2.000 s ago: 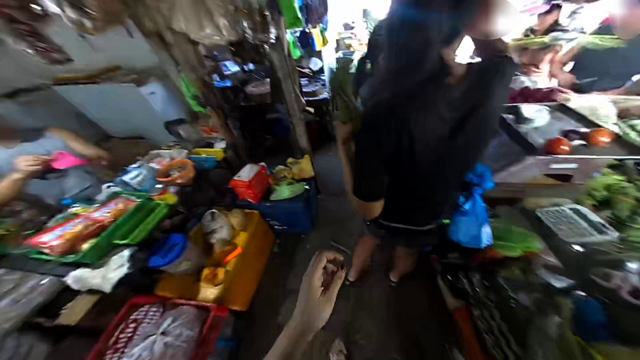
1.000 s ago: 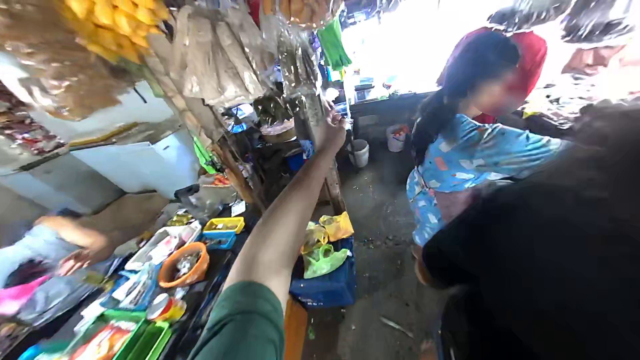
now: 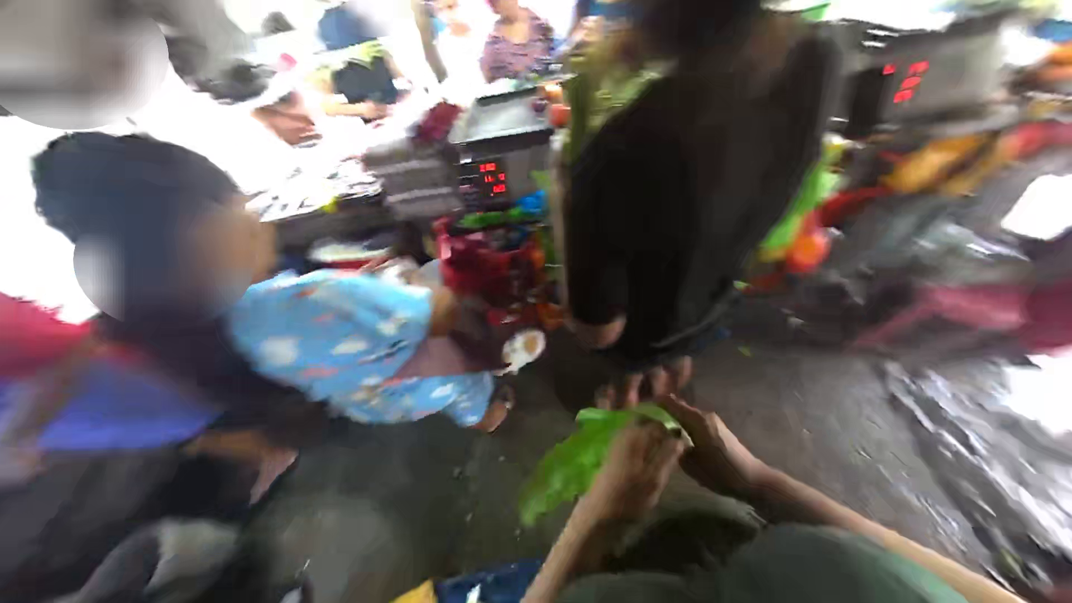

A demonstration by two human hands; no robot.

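A bright green plastic bag (image 3: pixel 569 461) hangs low in front of me, blurred, at the lower middle of the head view. My left hand (image 3: pixel 643 461) is closed on its upper part. Close beside it, my right hand (image 3: pixel 703 431) touches the bag's top edge; its fingers are blurred, and whether they grip the bag I cannot tell. Both forearms come in from the bottom edge.
A person in black (image 3: pixel 687 193) stands just ahead. Someone in a light blue patterned dress (image 3: pixel 335 343) bends at the left. Digital scales (image 3: pixel 502 159) stand on a stall behind. Dark wet floor (image 3: pixel 452 494) lies below, and blurred goods line the right.
The view has swung far to the right. One arm was stretched out toward the hanging goods a second ago; now both hands are low and together at a green bag.
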